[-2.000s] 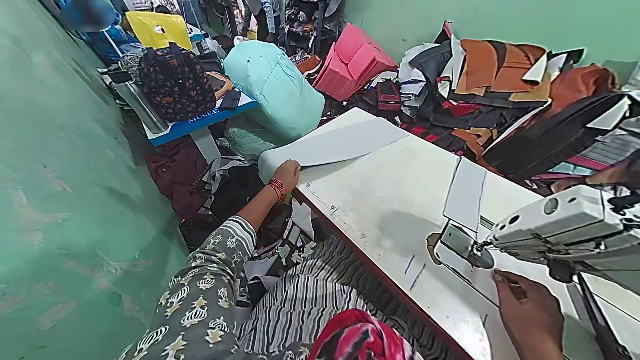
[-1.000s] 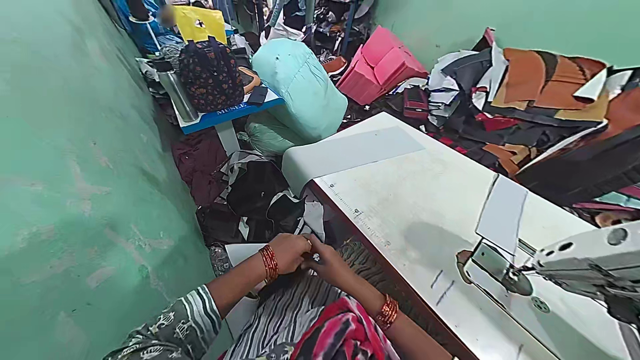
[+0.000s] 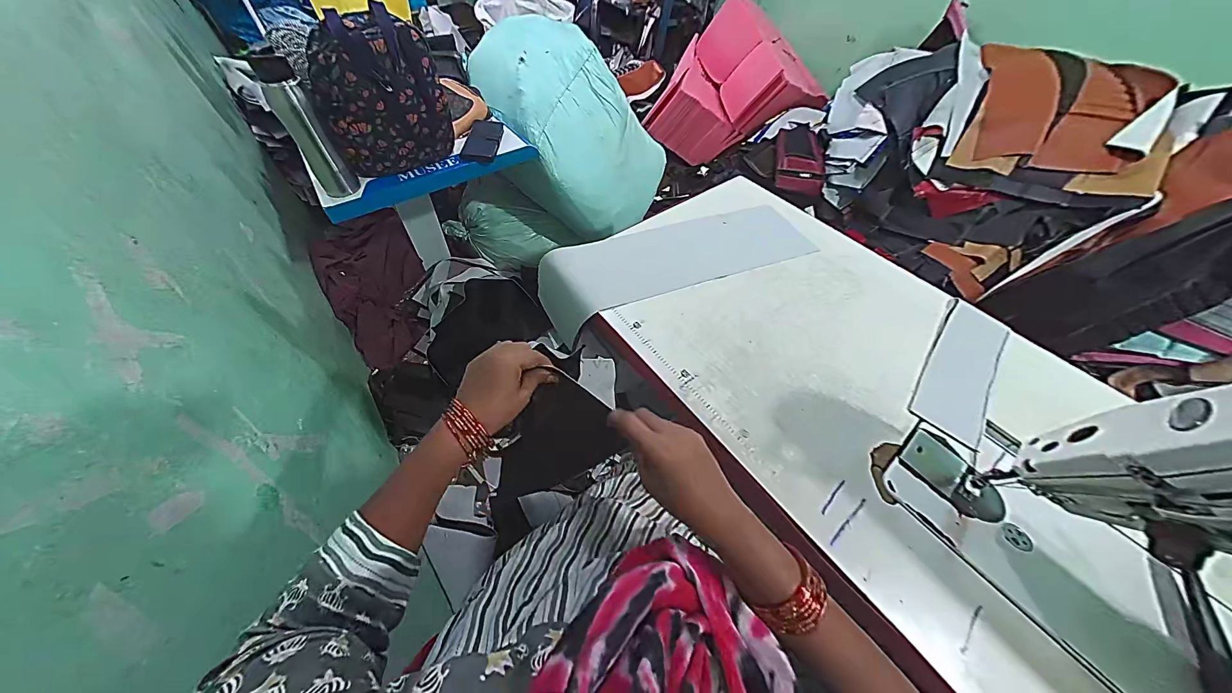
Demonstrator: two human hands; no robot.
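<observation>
A black piece of material (image 3: 558, 433) hangs between my two hands over my lap, left of the sewing table. My left hand (image 3: 503, 385) pinches its upper left corner, and my right hand (image 3: 664, 452) grips its right edge. On the white sewing table (image 3: 770, 318) a light grey strip (image 3: 693, 255) lies across the far left corner, its end curling over the edge. The sewing machine (image 3: 1126, 462) stands at the right, with a white piece (image 3: 958, 371) lying just behind its presser foot area.
A blue-edged stand (image 3: 433, 183) holds a patterned backpack (image 3: 380, 96) and a steel bottle (image 3: 310, 140). Behind are a pale turquoise sack (image 3: 568, 115), stacked pink pieces (image 3: 731, 82) and heaped brown and black cut pieces (image 3: 1068, 115). Scraps lie on the floor. A green wall (image 3: 144, 385) runs along the left.
My right hand has left the machine and come to my lap beside my left hand, which let go of the grey strip. A black piece is now stretched between my hands.
</observation>
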